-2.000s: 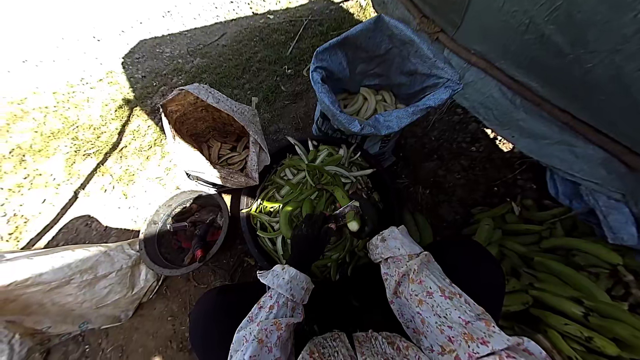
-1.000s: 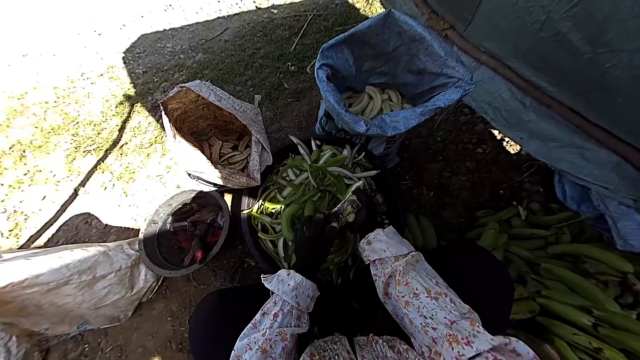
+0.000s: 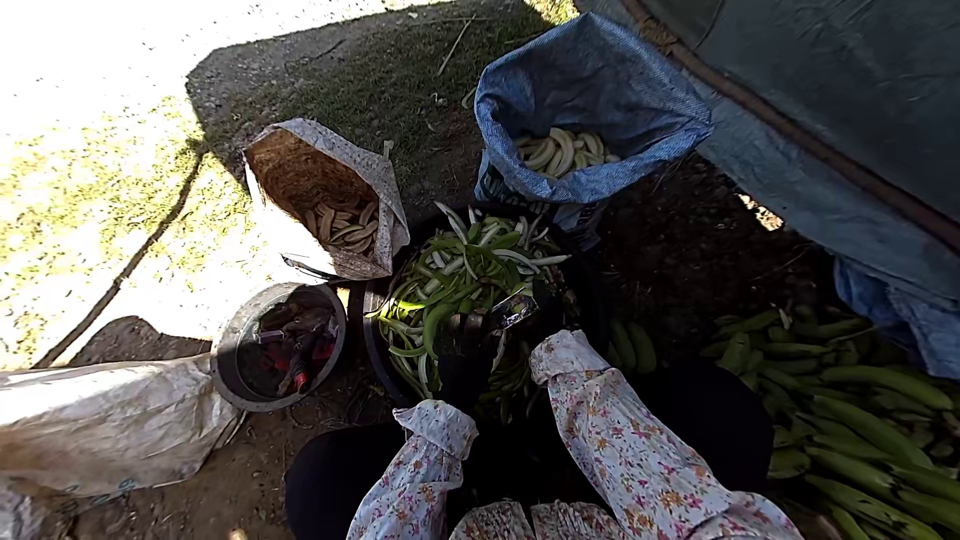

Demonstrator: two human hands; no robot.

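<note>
Over a dark tub (image 3: 375, 319) heaped with green peels (image 3: 450, 270), my left hand (image 3: 463, 356), dark and perhaps gloved, has its fingers at a green banana or plantain (image 3: 436, 326); whether it grips the fruit cannot be told. Deep in shadow to its right, my right hand (image 3: 544, 311) is shut on a shiny metal tool (image 3: 514, 309), whose exact kind is unclear. Peeled bananas or plantains (image 3: 562, 152) lie in a blue woven sack (image 3: 517, 176) beyond the tub. More peeled pieces (image 3: 349, 225) are in a whitish sack (image 3: 319, 259) at the tub's upper left.
A round metal basin (image 3: 225, 371) with dark items and a red-handled thing stands left of the tub. A pile of green bananas or plantains (image 3: 862, 420) lies at the right. A white sack (image 3: 112, 427) is at the lower left, and a grey-green tarp (image 3: 810, 90) hangs at the upper right.
Two seconds ago a pale, partly peeled fruit showed near my right hand; it no longer shows there.
</note>
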